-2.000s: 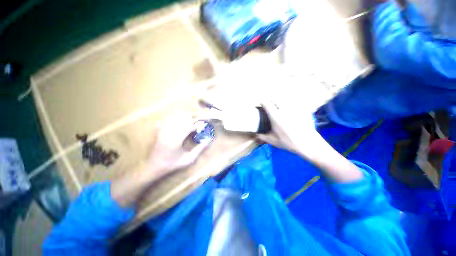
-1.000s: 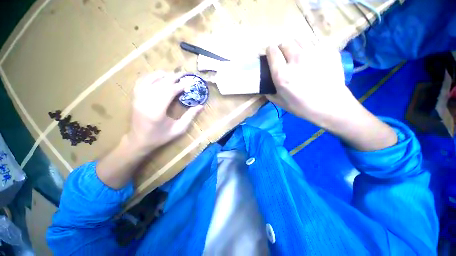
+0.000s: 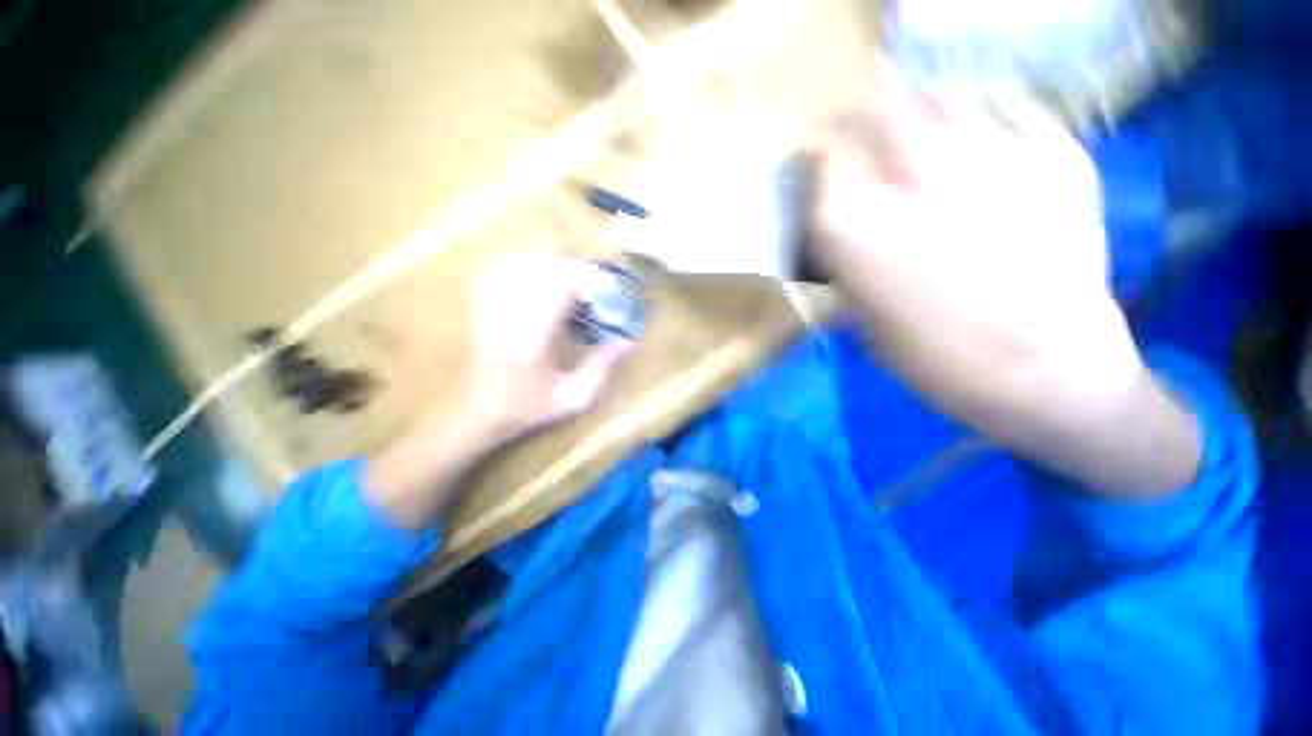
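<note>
The frame is blurred. My left hand holds a round unit in its fingertips, its shiny inside showing. My right hand is closed around a handheld cylinder. The cylinder's wide pale end is beside the round unit, with a small gap between them; its dark band shows at my fingers and a blue end shows beyond the hand. A black tool, perhaps tweezers, lies on the board just beyond the cylinder's pale end, partly hidden.
A heap of small dark parts lies on the cardboard-covered bench at the left. A shiny clear sheet or bag is at the top right. A white carton is beside the board at the far left. Blue floor shows at the lower right.
The view has shifted and blurred. My right hand looks larger and further right with the cylinder. My left hand still holds the round unit. The shiny sheet has come into view since one second ago.
</note>
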